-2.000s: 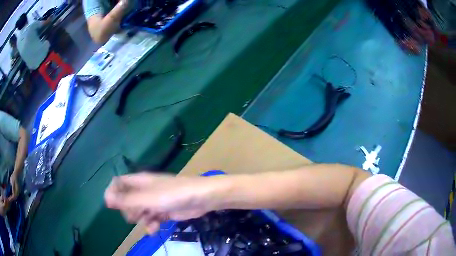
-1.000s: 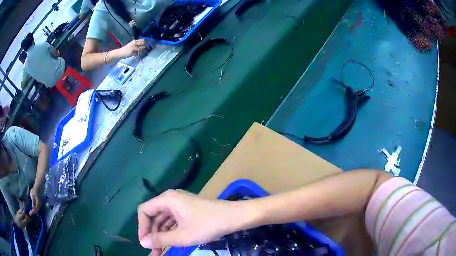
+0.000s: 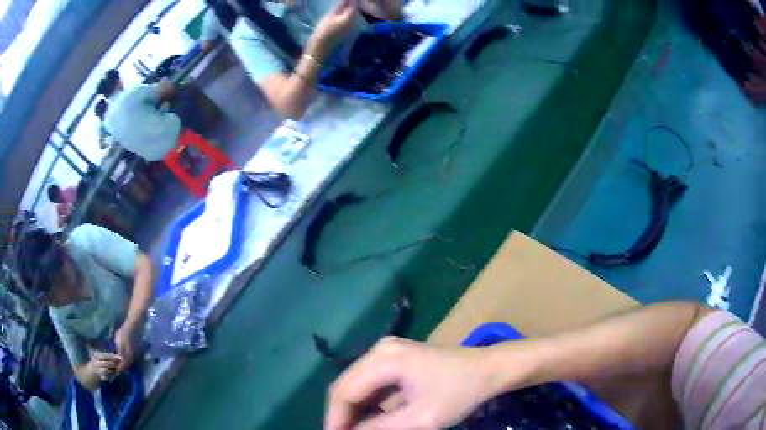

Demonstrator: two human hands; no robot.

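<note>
My right hand is at the bottom centre, its forearm reaching in from the right. Its fingers are curled and partly cut off by the lower edge; whether they hold anything does not show. Under the forearm is a blue tray with a jumble of small dark parts, partly hidden by the arm. A tan cardboard sheet lies beside the tray. Just beyond my hand, a black crescent piece lies on the green belt, partly hidden. My left hand is not in view.
More black crescents with thin wires lie along the belt. One with a wire loop lies on the teal surface near white bits. Across are a blue tray of black pieces, a white-filled tray, a clear bag and coworkers.
The whole view has shifted, so belt, trays and coworkers sit further right and lower. My right hand also sits further right and lower, its curled fingers now partly cut off.
</note>
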